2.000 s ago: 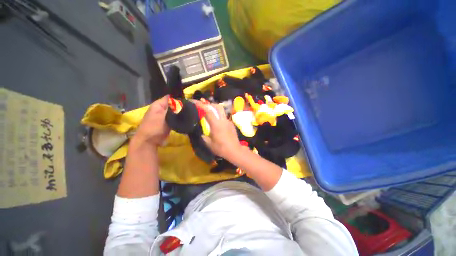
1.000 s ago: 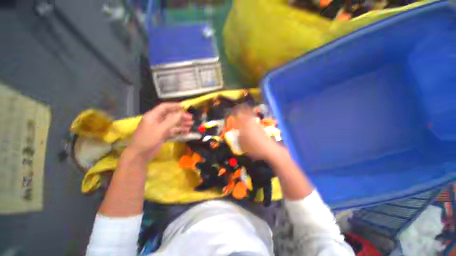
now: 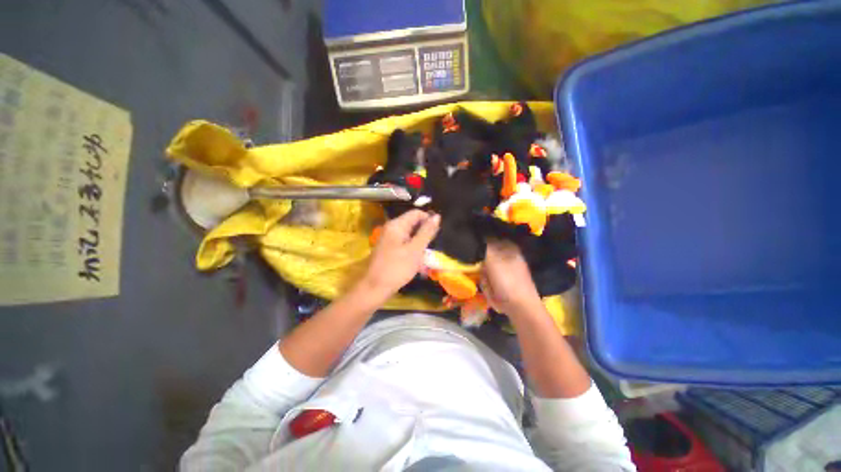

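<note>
My left hand [image 3: 403, 249] has its thumb and fingers closed on the edge of a black plush penguin skin [image 3: 458, 232]. My right hand [image 3: 507, 277] is closed on the same skin's other side; its fingertips are partly hidden. Orange feet [image 3: 454, 282] show between the hands, low on the cloth; which skin they belong to is unclear. Several other black penguin skins [image 3: 461, 138] with orange and white parts lie piled beyond and to the right. The metal filling nozzle [image 3: 323, 193] points right, its tip near the pile, with nothing on it.
The yellow cloth [image 3: 323, 263] lies under the pile and bunches round the whitish nozzle base [image 3: 210, 198]. A deep blue tote [image 3: 701, 230] stands at right. The scale [image 3: 401, 72] and a large yellow sack [image 3: 526, 41] are beyond. The grey machine [image 3: 184, 359] is at left.
The penguin held in both hands two seconds ago is out of them. My left hand, open a second ago, has moved right and closed on a skin. My right hand has moved back toward my body.
</note>
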